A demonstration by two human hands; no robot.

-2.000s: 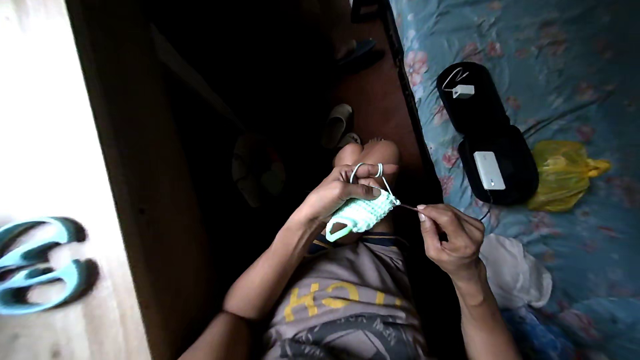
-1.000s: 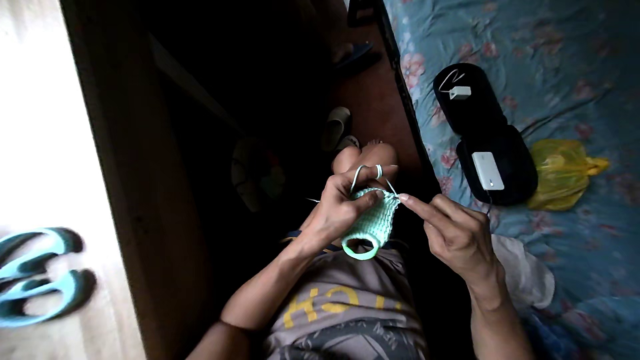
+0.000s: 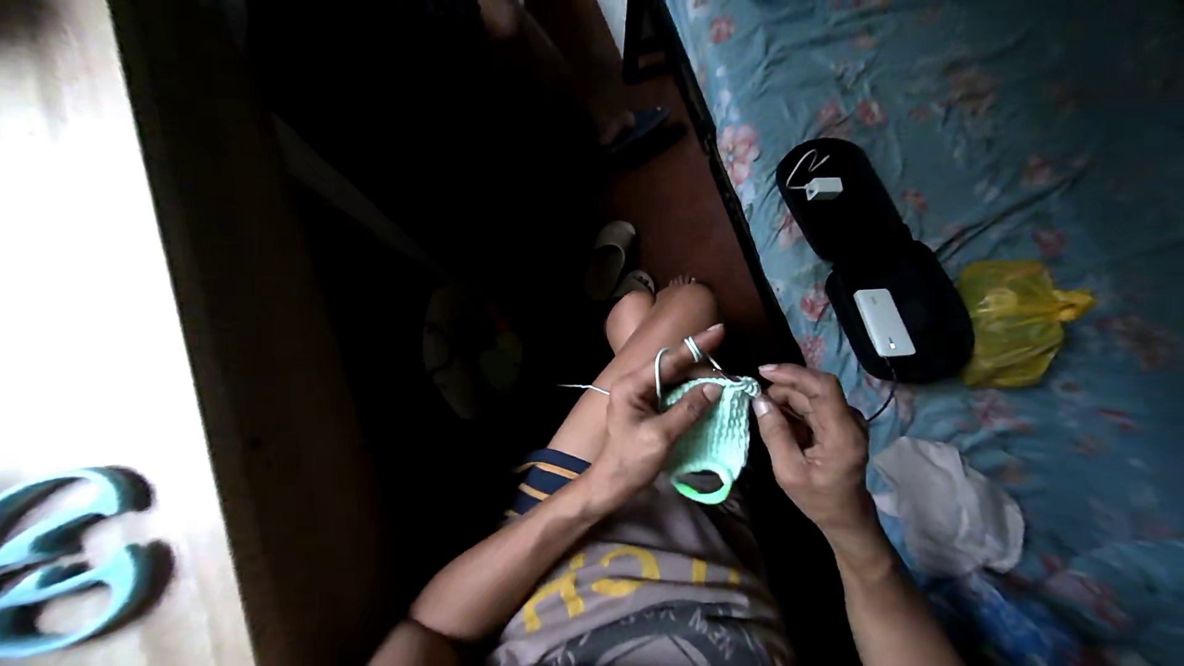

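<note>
My left hand (image 3: 647, 416) pinches a tube-like piece of mint green crochet work (image 3: 717, 435) between thumb and fingers. Mint yarn (image 3: 692, 350) wraps round its raised index finger and runs to the work's top edge. A ring-shaped opening shows at the lower end of the piece. At the upper right corner, my right hand (image 3: 805, 416) has its thumb and fingertips close to the stitches. A thin hook shaft appears to cross the top edge there, mostly hidden by the fingers, so its grip is hard to make out.
On the floral bedsheet (image 3: 1017, 222) at right lie an open black case (image 3: 846, 222) with a white power bank (image 3: 884, 322), a yellow plastic bag (image 3: 1013, 324) and a white cloth (image 3: 953, 509). Scissors with teal handles (image 3: 83, 592) rest on the pale tabletop (image 3: 102, 324). Another person's foot in a slipper (image 3: 638, 129) is beyond.
My right index finger, stretched toward the work a second ago, is now drawn in near the other fingers. The crochet piece hangs more downward than two seconds ago. Another person's leg shows more clearly.
</note>
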